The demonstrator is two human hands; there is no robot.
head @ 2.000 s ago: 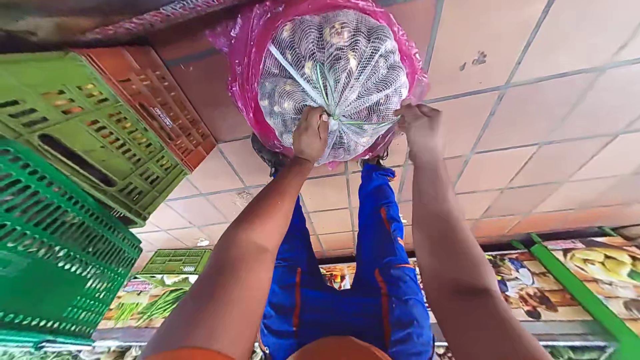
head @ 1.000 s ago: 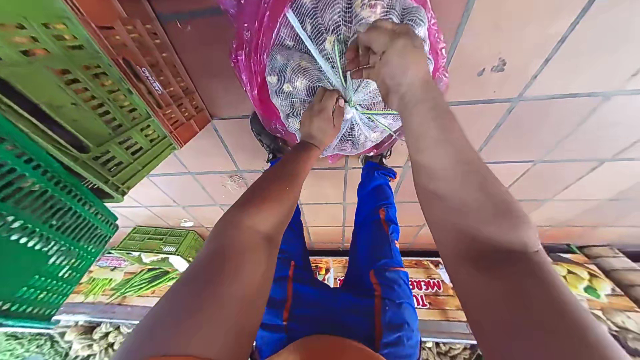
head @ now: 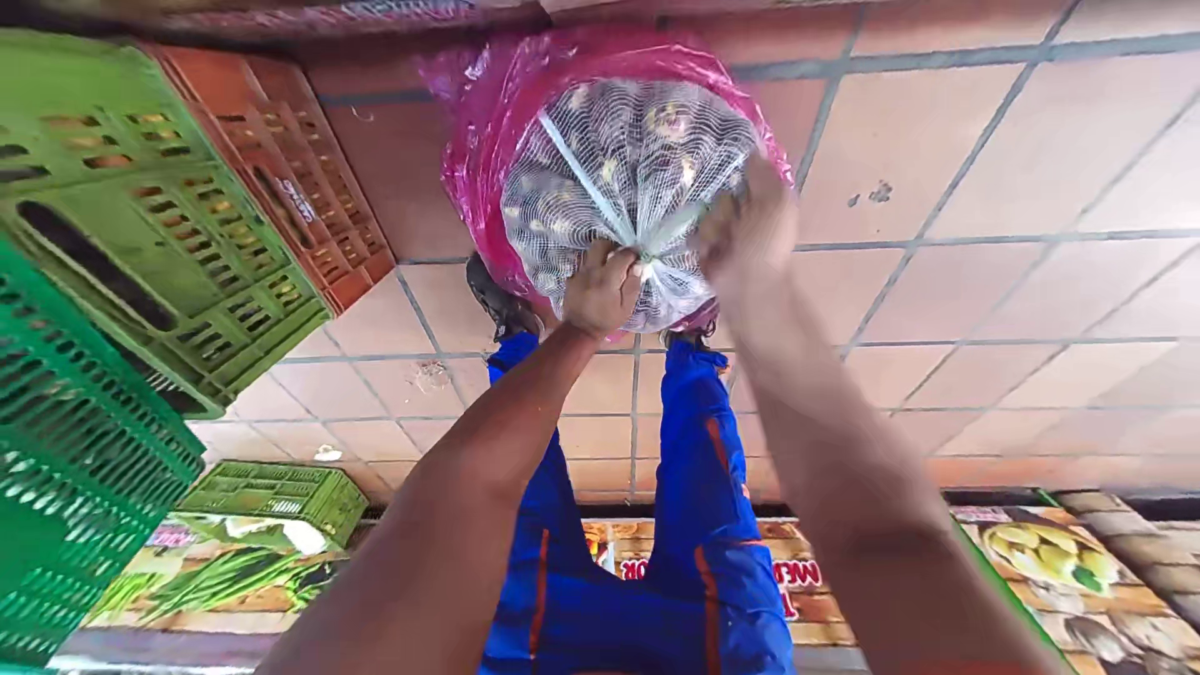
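Note:
A white mesh sack (head: pixel 586 141) full of roundish pale and dark produce stands upright between my feet, with a pink plastic bag (head: pixel 478 159) around its sides. The mesh is gathered at the top centre, where my left hand (head: pixel 605 286) grips it. My right hand (head: pixel 750 225) is blurred over the right side of the sack, beside a pale strip (head: pixel 680 223) that runs out from the gathered neck. Whether its fingers hold the strip is unclear.
Green crates (head: pixel 141 225) and an orange crate (head: pixel 281 169) are stacked at the left, with a dark green crate (head: pixel 75 469) nearer. A small green crate (head: pixel 277 492) lies lower left. Printed panels (head: pixel 1041 553) line the area behind my legs. The floor is tiled.
My right hand has moved from the centre of the sack to its right side. My left hand stays at the gathered neck.

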